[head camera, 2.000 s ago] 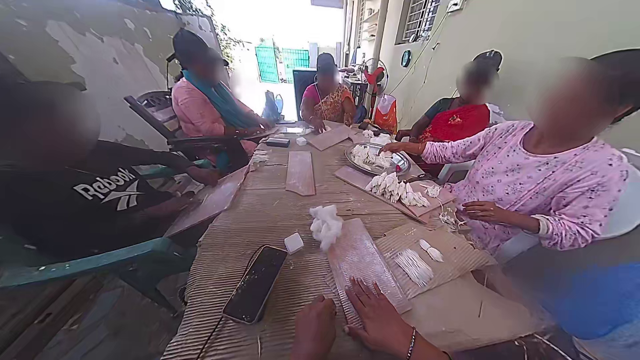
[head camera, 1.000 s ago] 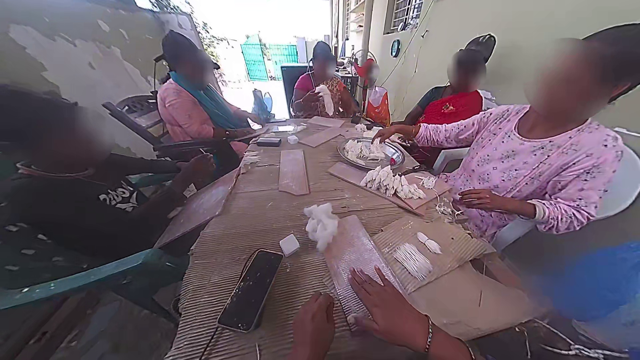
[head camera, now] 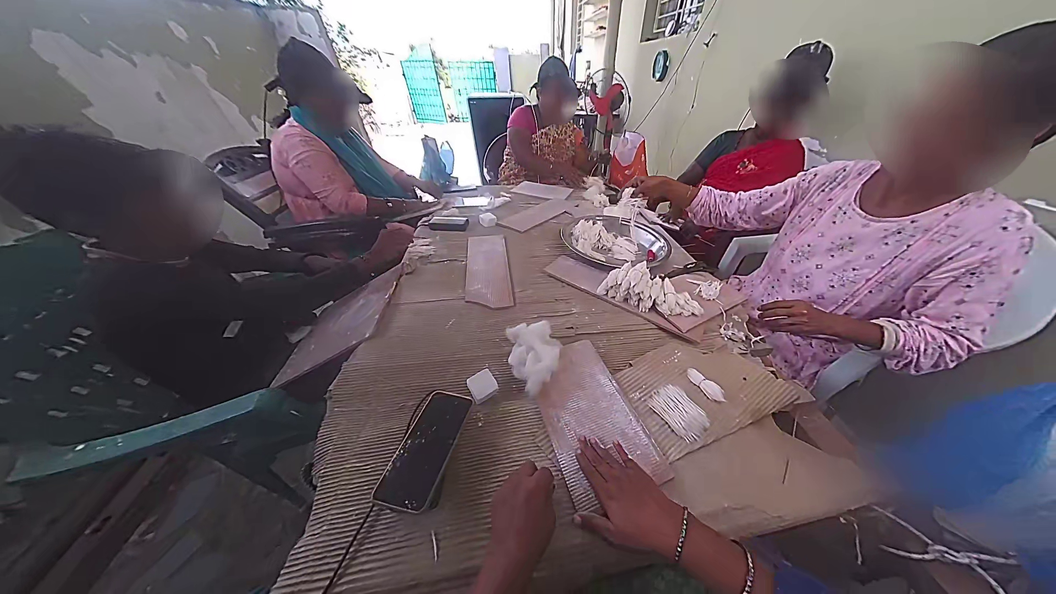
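Observation:
My right hand (head camera: 629, 502) lies palm down, fingers spread, on the lower end of a flat ribbed board (head camera: 598, 404). Left of that board, my left hand (head camera: 521, 513) is curled over the corrugated cardboard table cover; whether its fingers hold anything is hidden. A tuft of cotton wool (head camera: 535, 355) touches the board's upper left edge, with a small white block (head camera: 482, 385) beside it. To the right, a cardboard piece (head camera: 734, 392) bears a row of thin white cotton wicks (head camera: 679, 412) and a small tied bundle (head camera: 705, 384).
A smartphone (head camera: 422, 452) with a cable lies left of my hands. Farther off are a steel plate (head camera: 577, 252) of cotton bundles, a board with more bundles (head camera: 650, 289) and another board (head camera: 488, 272). Several people sit around the table; one at right reaches across it (head camera: 664, 191).
The person at the far end has lowered the white cotton held up a second ago. The person at right has reached farther, past the steel plate. My right hand stays on the board.

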